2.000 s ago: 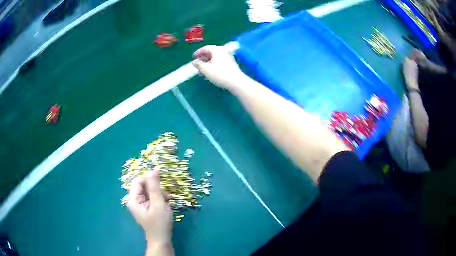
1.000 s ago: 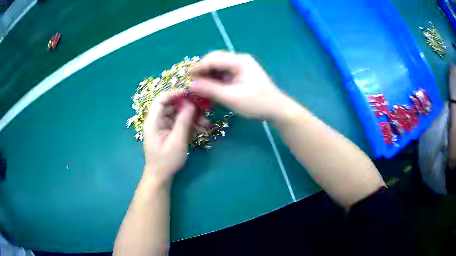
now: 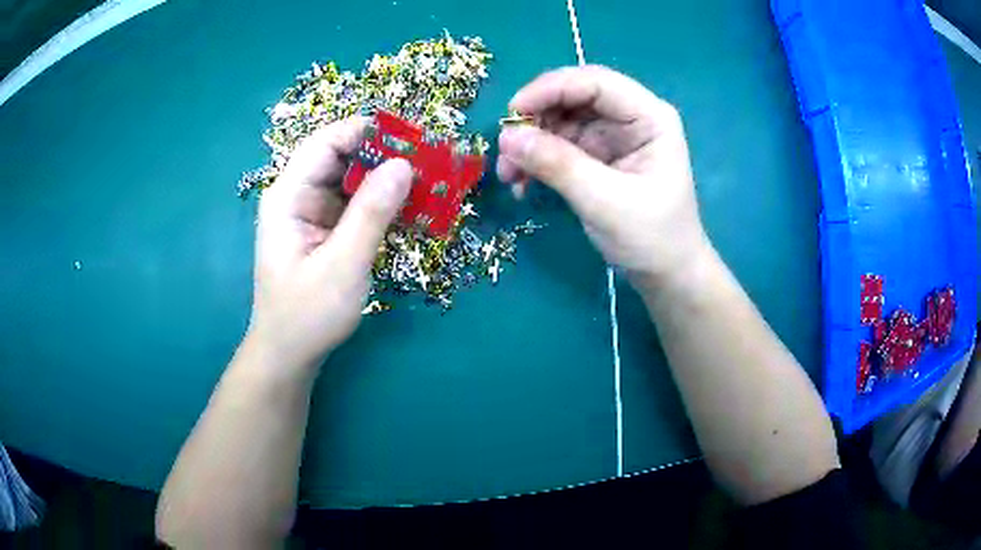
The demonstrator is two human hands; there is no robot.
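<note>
A flat bright-red base plate (image 3: 434, 177) with small slots is held in my left hand (image 3: 323, 226), thumb on its face. My right hand (image 3: 619, 172) is to the right of the plate, apart from it, and pinches a tiny gold-coloured contact (image 3: 517, 120) between thumb and forefinger. A glittering pile of loose gold and silver parts (image 3: 414, 84) lies on the green table under and beyond my left hand. The plate and my left hand hide part of the pile.
A long blue plastic tray (image 3: 877, 140) stands on the right, with a cluster of red pieces (image 3: 901, 342) at its near end. A thin white line (image 3: 615, 376) crosses the green table (image 3: 484, 408). Part of another person's arm (image 3: 957, 430) shows at the lower right edge.
My right hand has gone from the far white strip to the pile, then moved right, off the plate. My left hand now holds a red plate. The view has shifted, leaving the scattered red pieces out.
</note>
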